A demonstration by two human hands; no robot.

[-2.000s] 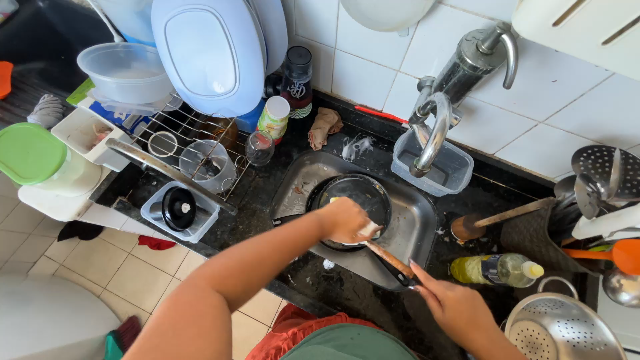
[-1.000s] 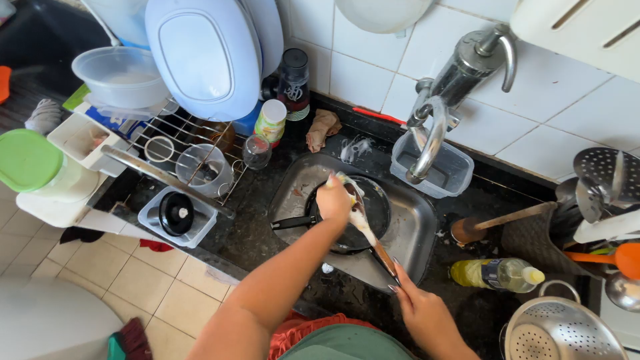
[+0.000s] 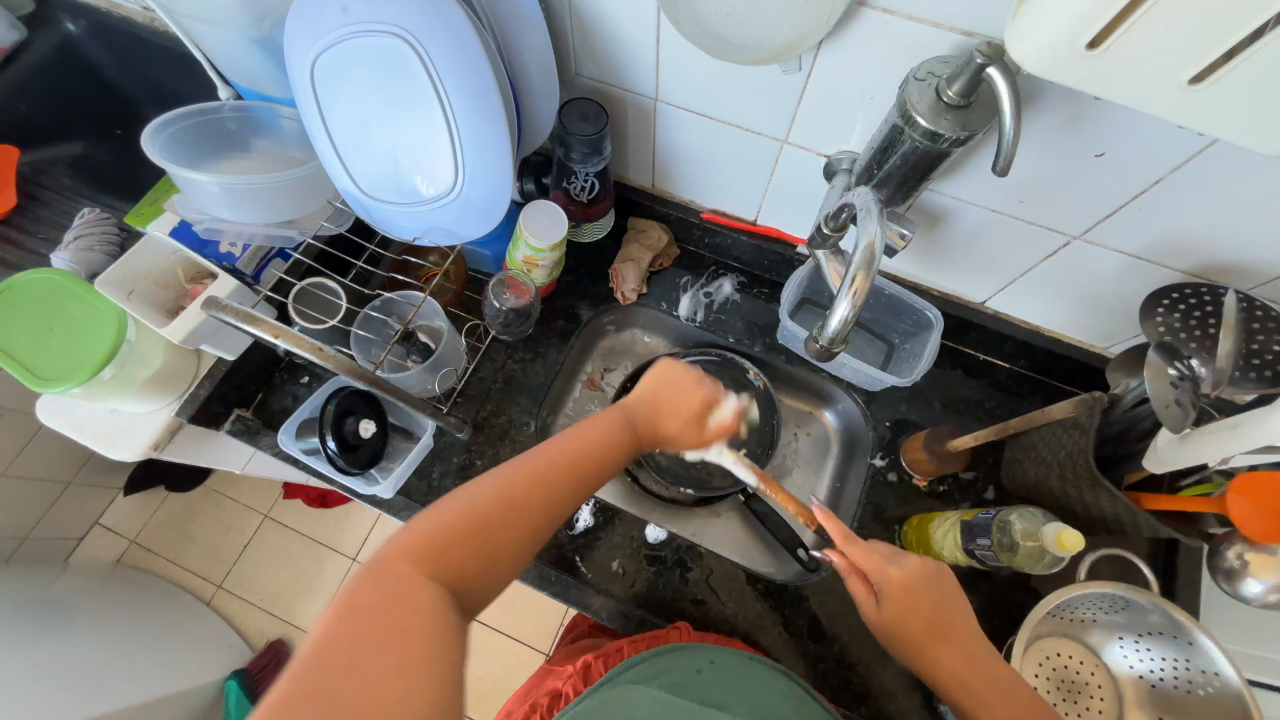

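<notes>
Over the steel sink basin [image 3: 840, 420] my left hand [image 3: 683, 408] is closed around a pale, soapy sponge [image 3: 737, 412], pressed at the foamy end of a wooden-handled utensil [image 3: 780, 497]. The far end of that handle is in my right hand [image 3: 880, 585], at the basin's near right edge. Foam and my left hand hide the utensil's head, so its kind cannot be told. Beneath both, a black frying pan [image 3: 755, 385] lies in the basin, a black handle [image 3: 780, 532] pointing toward the near right corner.
The chrome faucet [image 3: 855, 280] reaches over a clear plastic tub [image 3: 920, 325] behind the basin. A wire dish rack [image 3: 340, 250] with plates and containers stands left. To the right are a dish soap bottle [image 3: 990, 538], a steel colander [image 3: 1130, 640] and a utensil holder [image 3: 1055, 455].
The wooden-handled utensil has turned in my hands between frames. A black pan handle that pointed left one second ago now points to the near right.
</notes>
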